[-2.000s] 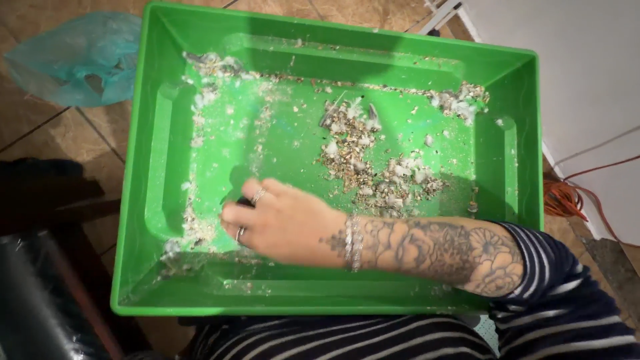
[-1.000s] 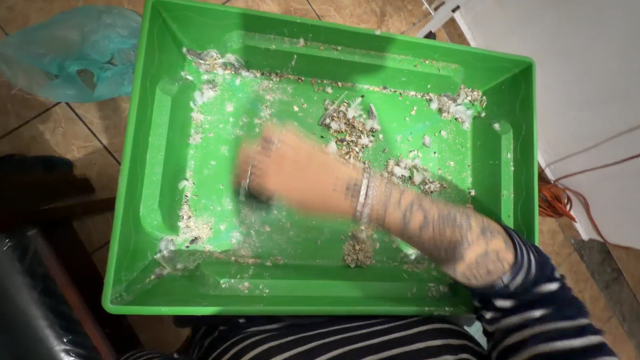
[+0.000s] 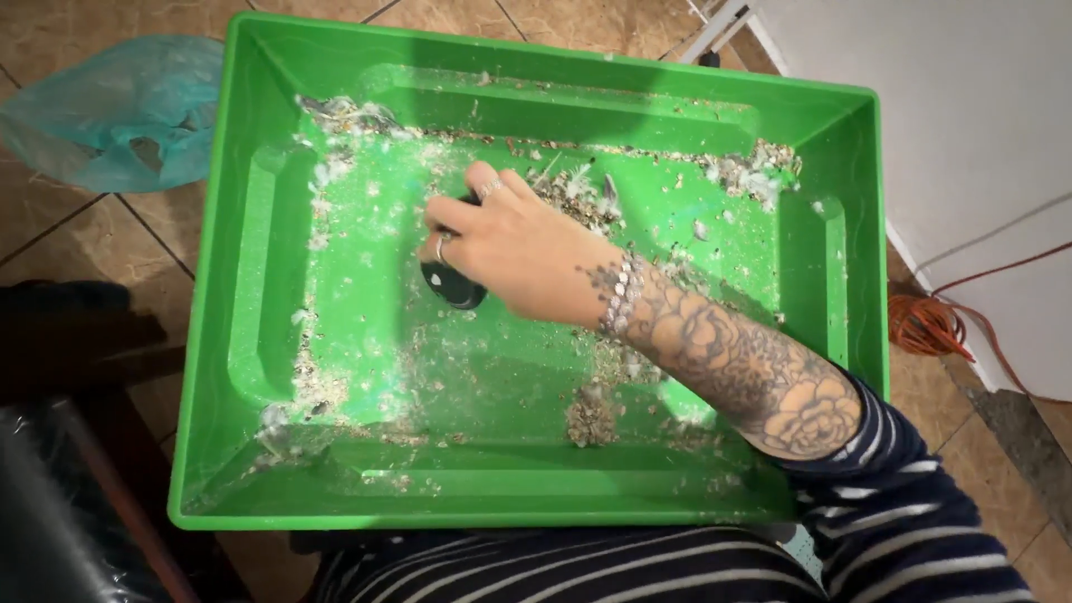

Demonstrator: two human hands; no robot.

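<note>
My right hand (image 3: 519, 243) reaches in from the right over the floor of a green plastic tray (image 3: 536, 517). Its fingers are closed around a dark, rounded object (image 3: 453, 285), whose lower part shows below them; what it is cannot be told. Just beyond my knuckles lies a heap of seed husks and feathers (image 3: 582, 197). A smaller pile of husks (image 3: 590, 416) sits nearer to me, below my wrist. More debris (image 3: 758, 172) gathers in the far right corner, and further fluff and husks line the left side and corners. My left hand is not in view.
A translucent blue-green plastic bag (image 3: 117, 117) lies on the tiled floor left of the tray. To the right, a coil of orange cord (image 3: 925, 325) rests by a white panel (image 3: 946, 109). Something dark with a shiny surface (image 3: 59, 511) stands at the lower left.
My right hand has moved from the tray's lower left toward its upper middle, still holding the dark object. A small pile of husks now shows near the front, where my forearm was two seconds ago.
</note>
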